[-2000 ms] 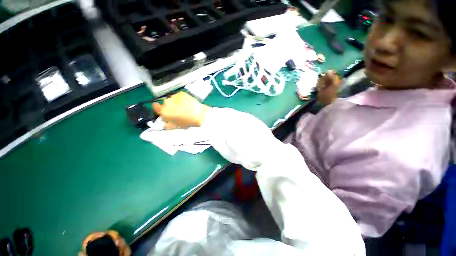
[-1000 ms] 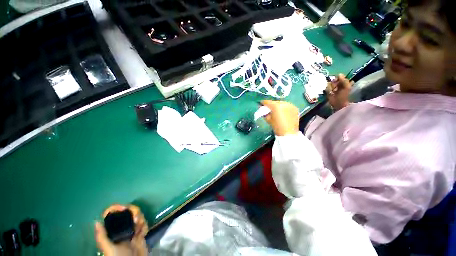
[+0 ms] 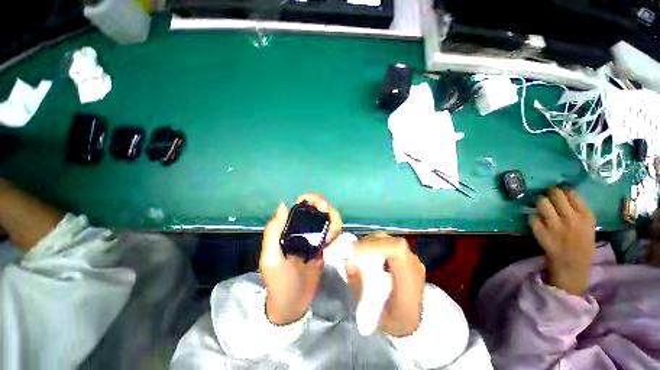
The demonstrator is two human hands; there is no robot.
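Note:
My left hand (image 3: 284, 271) holds a black smartwatch body (image 3: 305, 230) upright between thumb and fingers, its glossy face showing with a bright reflection. My right hand (image 3: 400, 278) is just right of it and grips a white cleaning cloth (image 3: 373, 289), which hangs down over the palm. The cloth's upper end is close to the watch body's lower right; whether they touch is hard to tell. Both hands are in front of the bench's near edge.
Three black devices (image 3: 127, 142) and crumpled white wipes (image 3: 90, 75) lie at left. Tweezers (image 3: 454, 183) lie on a white cloth (image 3: 425, 137), right of centre. A small black module (image 3: 513, 184) and white cables (image 3: 579, 123) are at right. Neighbours' arms reach in on both sides.
The view has swung left and down to the bench in front. The right hand has come back from the right side of the bench to beside the left hand, with white cloth in it.

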